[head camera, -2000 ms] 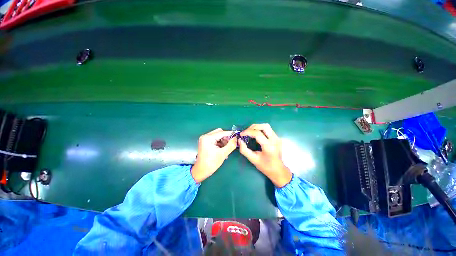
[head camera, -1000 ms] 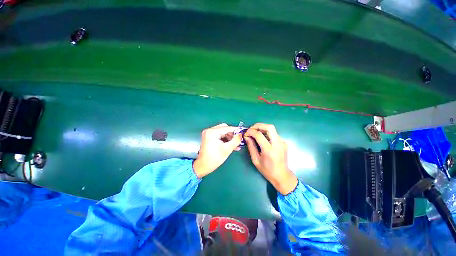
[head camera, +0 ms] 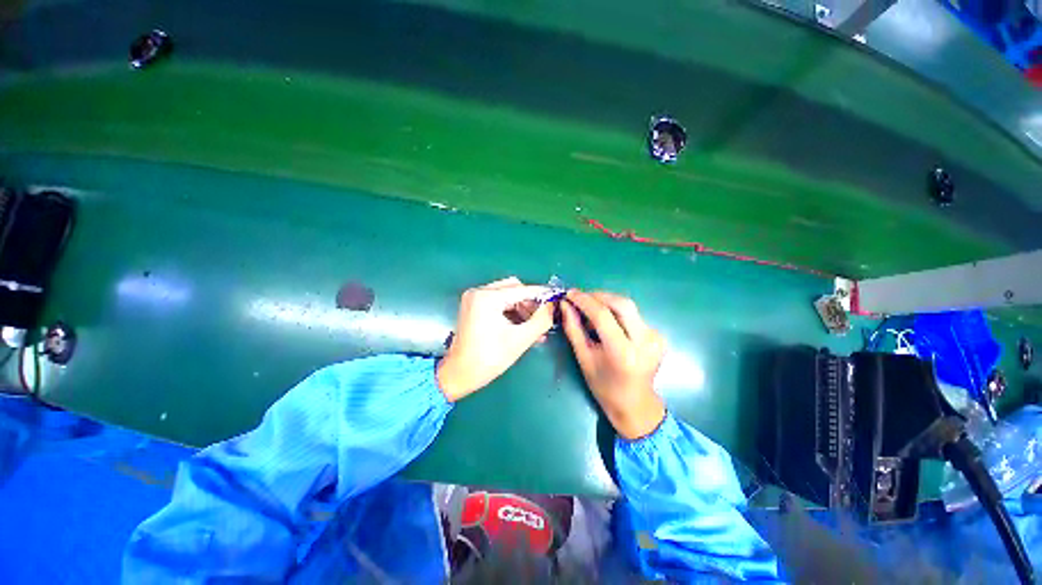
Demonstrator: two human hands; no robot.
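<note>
My left hand and my right hand meet just above the green bench in the middle of the view. Their fingertips pinch a small round black unit with purplish glints, mostly hidden by the fingers. A small clear or silvery bit shows at its top. I cannot tell what fine part the fingers work on. Both wrists come out of blue sleeves.
Round black units lie spaced along the conveyor belt. A black ribbed tool station with a corded black handle stands right, near a blue bag and grey post. Another black box is far left.
The view has shifted and tilted, so the belt and left box sit differently in it. My hands stay together at the unit, with only slight finger movement. The red tray has left the view.
</note>
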